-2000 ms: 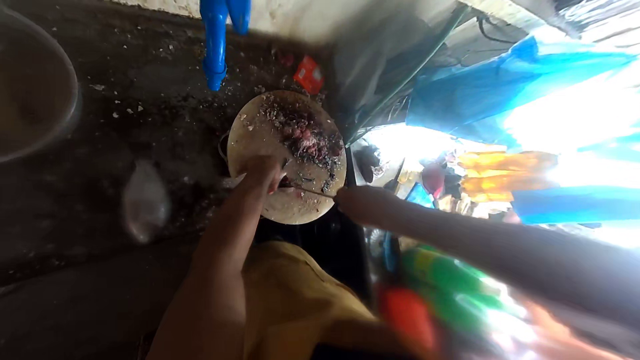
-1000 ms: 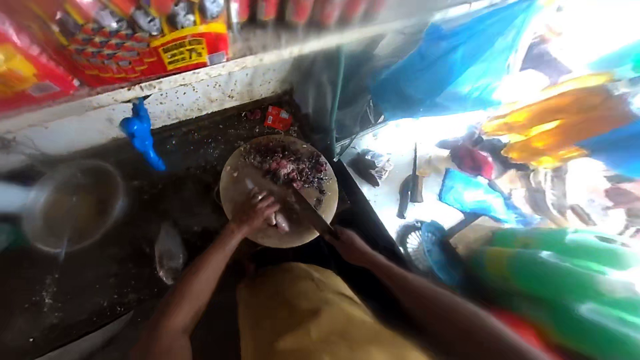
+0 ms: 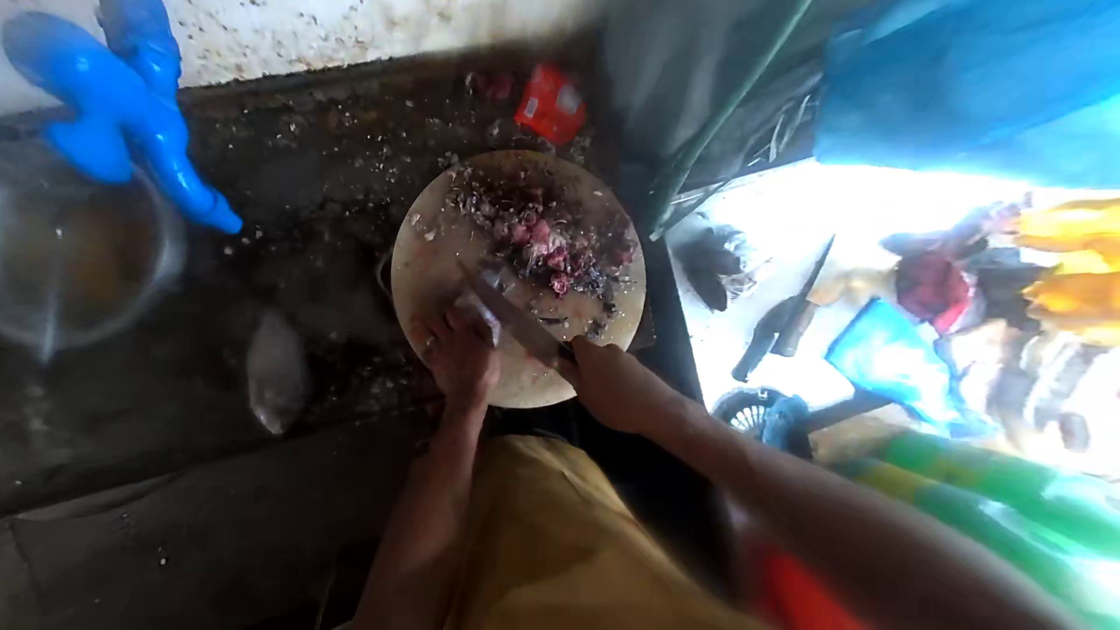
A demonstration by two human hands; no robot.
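Note:
A round cutting board (image 3: 429,254) lies on the dark counter in front of me. My right hand (image 3: 608,381) grips the handle of a knife (image 3: 516,319), whose blade slants up and left across the board. Near the blade's far part, my left hand (image 3: 459,346) holds down a pale, shiny piece, probably fish (image 3: 479,317), at the board's left side. Dark and pink scraps (image 3: 547,236) are heaped on the board's upper right. A whole pale fish (image 3: 276,372) lies on the counter to the left.
A blue tap (image 3: 157,114) juts over the counter, beside a round basin (image 3: 166,262) at far left. A red packet (image 3: 551,105) lies behind the board. Right of it are another knife (image 3: 801,306), a blue-rimmed basket (image 3: 757,411), a blue bag (image 3: 892,359) and green bottles (image 3: 980,490).
The blade stays angled across the board, with my left hand beside it; two seconds ago my left hand was nearer the board's middle. The view has tilted down since one second ago.

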